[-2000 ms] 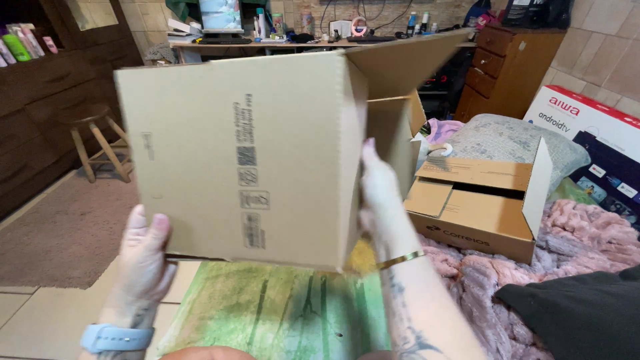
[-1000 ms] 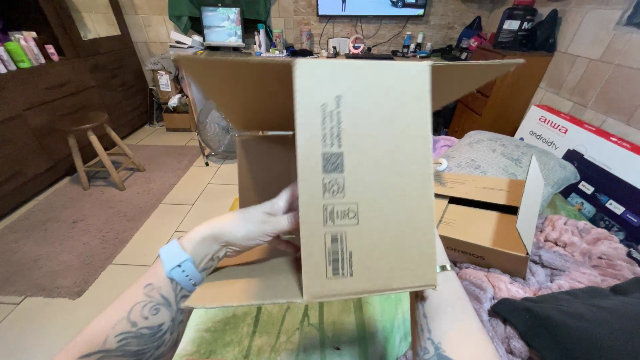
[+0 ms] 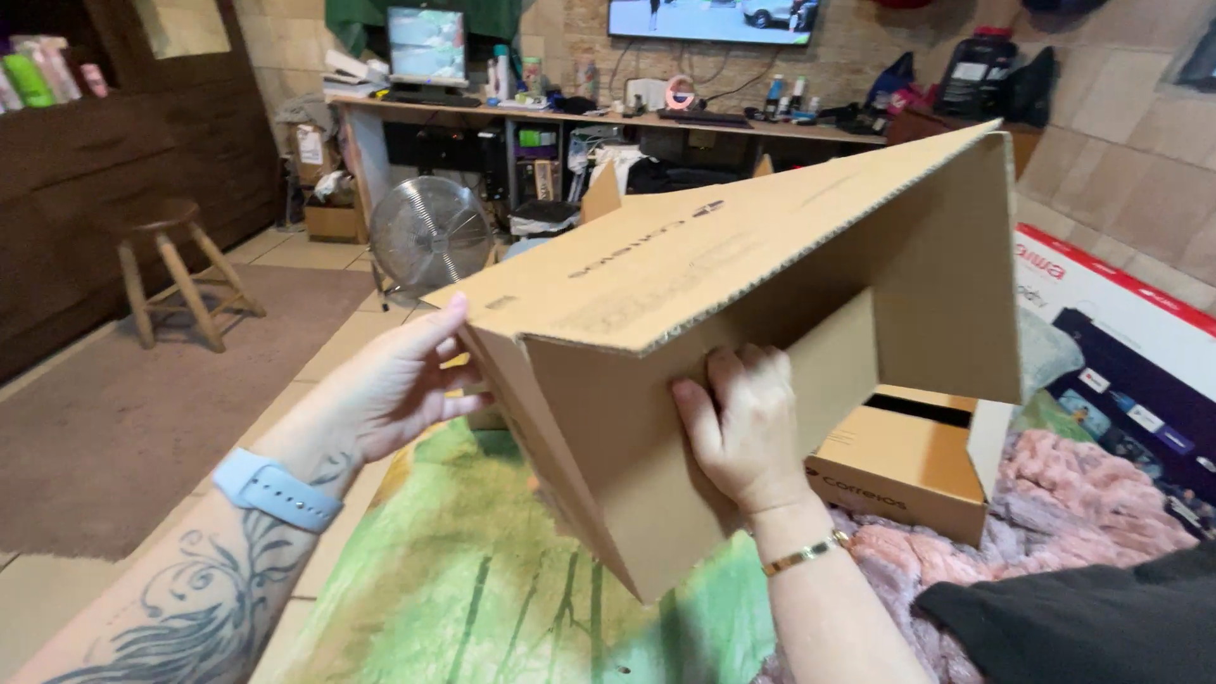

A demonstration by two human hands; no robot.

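A large cardboard box (image 3: 608, 275) is held up, tilted, in the middle of the head view, with flaps standing out and its hollow inside partly showing. My left hand (image 3: 408, 385) holds its left edge, thumb on top and fingers along the side. My right hand (image 3: 746, 427) grips a cardboard edge at the box's near opening, the fingertips bent over it and partly hidden. A smaller cardboard box (image 3: 902, 456) lies with its flaps up on the pink fluffy blanket (image 3: 1073, 475), behind my right wrist. Beneath the large box spreads a green patterned cloth (image 3: 532, 589).
A large printed TV carton (image 3: 1130, 351) leans at the right, near a black cloth (image 3: 1073, 608). On the left, a wooden stool (image 3: 180, 266) stands on a brown rug (image 3: 275, 332). A fan (image 3: 432, 237) and a cluttered desk (image 3: 570, 114) are farther back.
The large box has been turned and tilted, so its printed side no longer faces me. My left hand has moved from inside the box to its left edge, and my right hand now shows at the opening.
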